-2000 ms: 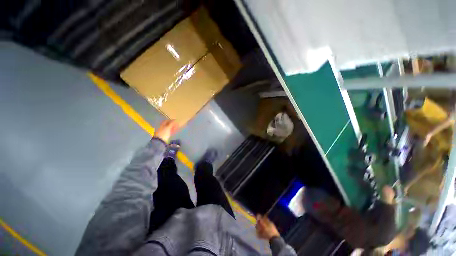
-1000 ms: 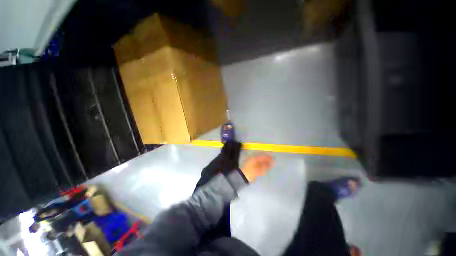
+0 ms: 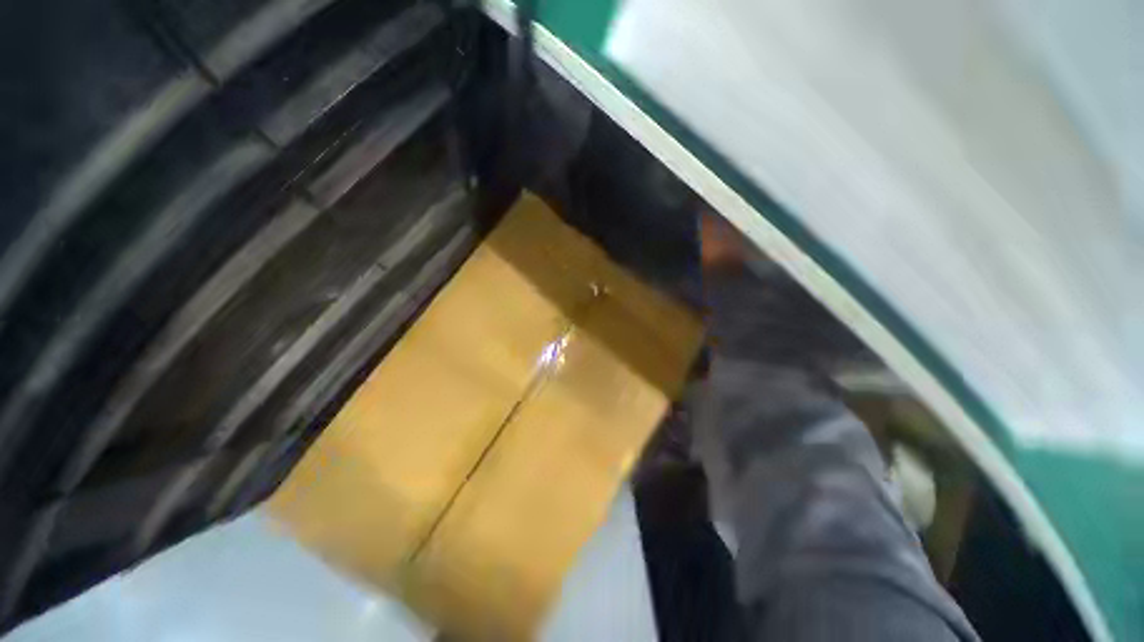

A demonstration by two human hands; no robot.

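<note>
A closed brown cardboard box stands on the floor in the middle of the view, with a seam and shiny tape across its top. A grey sleeve reaches up from the lower right, just right of the box. At its far end, my right hand shows only as a dark, blurred reddish patch near the bench edge. Its fingers and anything in them cannot be made out. My left hand is out of the picture.
Stacked black ribbed crates fill the left side. A green bench with a pale edge curves along the right, with a large white sheet on it. Grey floor shows below the box. A pale object lies under the bench.
The view has turned and moved close to the cardboard box and black crates. The bench is back in view at the right. My legs and feet have left the picture, and an arm now reaches beside the box.
</note>
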